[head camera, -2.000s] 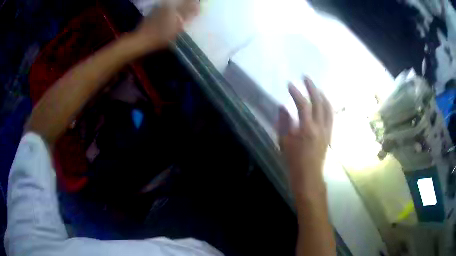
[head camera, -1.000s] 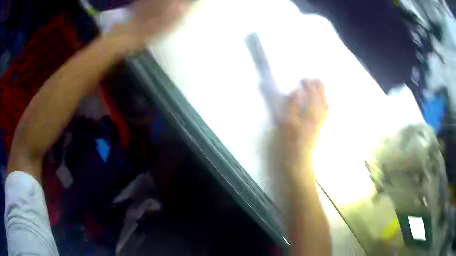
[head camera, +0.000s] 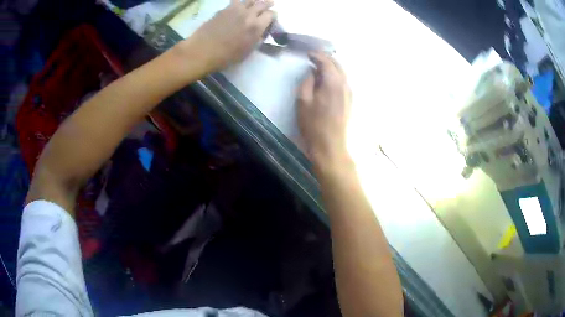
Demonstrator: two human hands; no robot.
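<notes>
A small dark cut fabric piece [head camera: 303, 43] lies on the white table [head camera: 266, 86] near its far left part, partly washed out by glare. My left hand [head camera: 238, 31] is at its left end, fingers bent round that end. My right hand [head camera: 325, 93] is at its right end, with the fingertips at its near edge. The fingers hide part of the piece, and both hands seem to hold it.
The cream sewing machine [head camera: 502, 130] with a teal panel stands at the right. A worn grey-green table edge [head camera: 266, 148] runs diagonally. A red basket [head camera: 62, 80] with cloth pieces is below left. Large dark cloth [head camera: 440, 25] lies at the far side.
My right hand has moved left and towards my left hand. My left hand, blurred before, is now at the dark piece, which lies between the hands. The view has shifted.
</notes>
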